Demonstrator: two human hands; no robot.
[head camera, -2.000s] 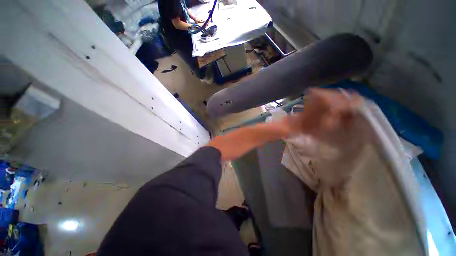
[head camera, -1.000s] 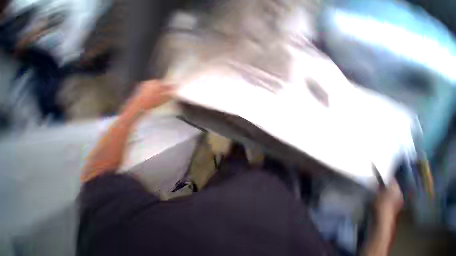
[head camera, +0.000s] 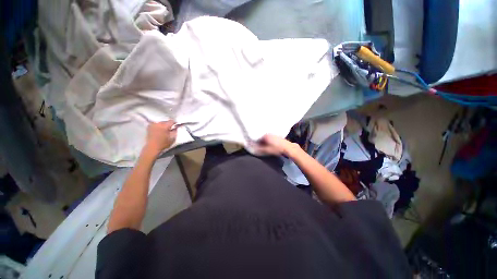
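A large off-white cloth lies creased over the ironing table, with its near edge along the table's front. My left hand grips the near edge left of centre, with a fold pinched at the fingers. My right hand grips the near edge right of centre, slightly blurred. More folds of beige cloth are bunched at the far left.
A steam iron with a yellow handle stands right of the cloth, its blue hose running right. A heap of mixed scraps lies on the floor at right. A white board or table is at lower left.
The view has swung from the sleeve board and far work table to the ironing table. The cloth now lies spread on the table. My right hand has moved inward to its near edge.
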